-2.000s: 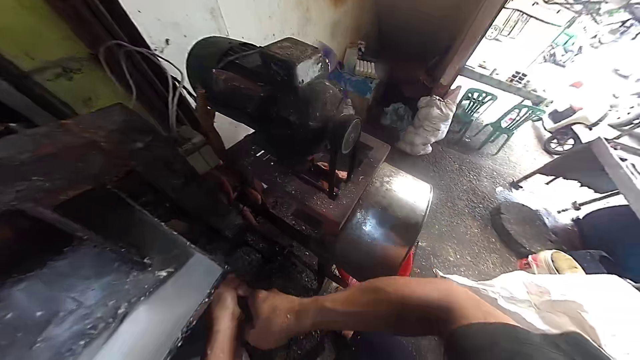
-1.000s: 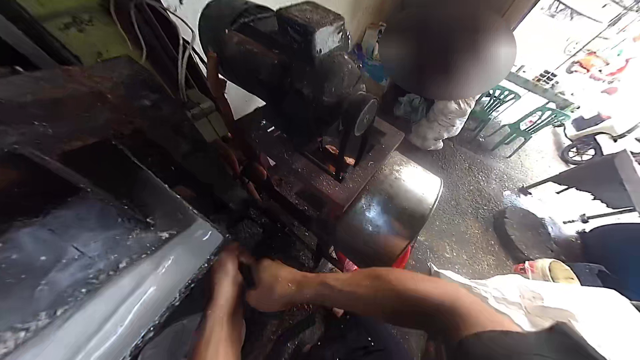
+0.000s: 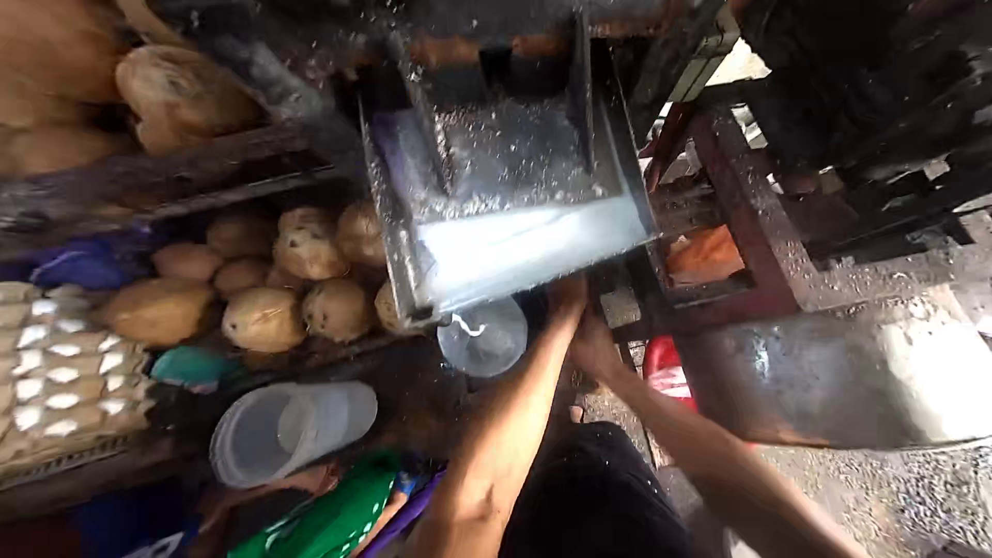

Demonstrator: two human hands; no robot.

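Note:
My left hand (image 3: 570,293) reaches in beneath the front lip of a metal chute (image 3: 535,240) dusted with white bits; its fingers are hidden in shadow. Beside it, my right hand (image 3: 595,345) is close against or touching it, also dark and blurred, so what either holds does not show. A round translucent plastic container (image 3: 482,341) lies just left of my left forearm, under the chute's corner. To the right of my right hand is a red object (image 3: 668,372) below the machine's frame (image 3: 763,232).
Husked coconuts (image 3: 263,319) fill a shelf at left, near egg trays (image 3: 66,372) and a clear plastic bucket (image 3: 263,434). A large metal sheet or drum (image 3: 821,380) juts out at right. Bottom left, a green item (image 3: 333,511) lies beside dark clothing or cloth.
The view has swung strongly left and down, bringing coconuts and the chute's front into sight. Both hands remain close together near the chute's lip.

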